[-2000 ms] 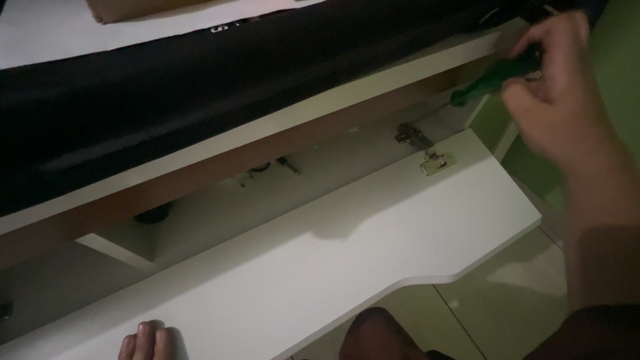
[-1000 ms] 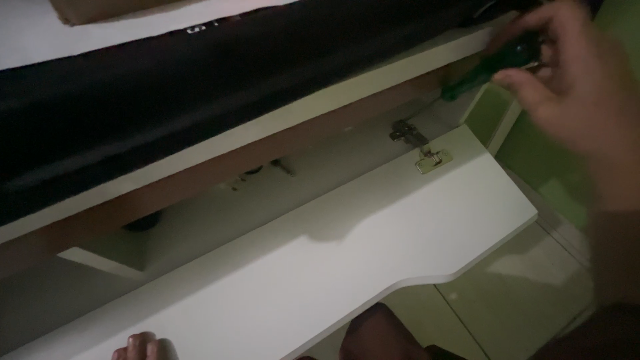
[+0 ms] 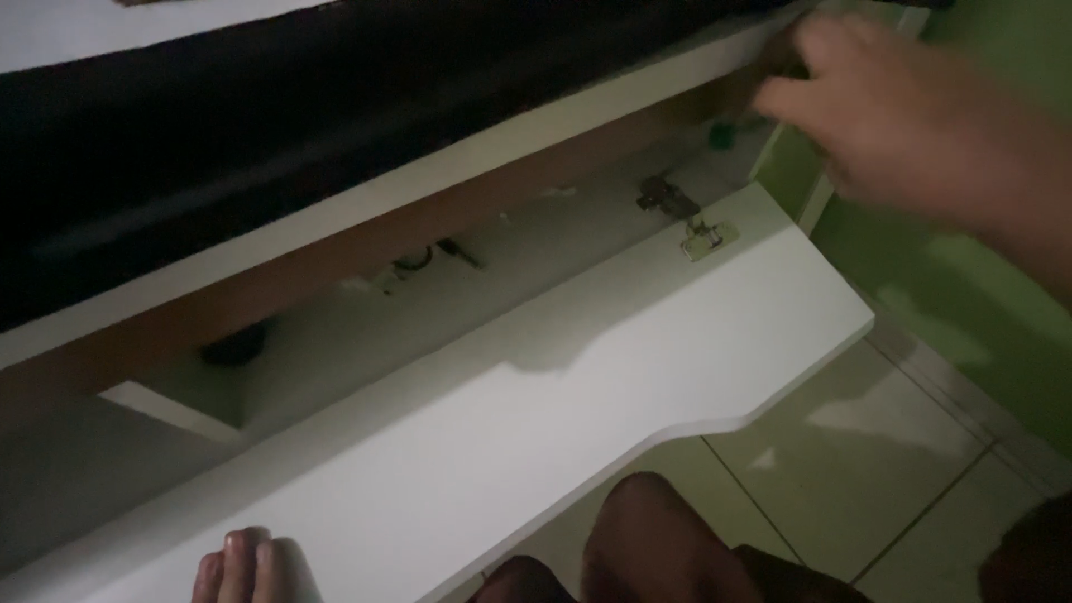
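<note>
My left hand (image 3: 239, 569) rests its fingertips on a white panel (image 3: 603, 352) at the lower left; only several fingers show. My right hand (image 3: 825, 100), motion-blurred, is at the upper right beside the cabinet's opening. Just left of it and lower, a small green part (image 3: 722, 136) shows, the same green as the screwdriver handle seen earlier; whether my fingers hold it is not clear. A metal hinge cup (image 3: 708, 239) sits on the panel near its right end, joined to the hinge arm (image 3: 667, 198) inside the white cabinet.
A black covering (image 3: 335, 151) lies along the cabinet top. Small loose items, including a dark slim piece (image 3: 459, 253), lie inside near a white divider (image 3: 172, 410). A green wall (image 3: 988, 335) stands at right, with floor tiles (image 3: 871, 435) below. My knee (image 3: 662, 536) is close to the panel's curved edge.
Earlier my right hand held a green-handled screwdriver angled toward the hinge; now the hand blocks most of that area and only a little green shows. The left hand stays on the panel.
</note>
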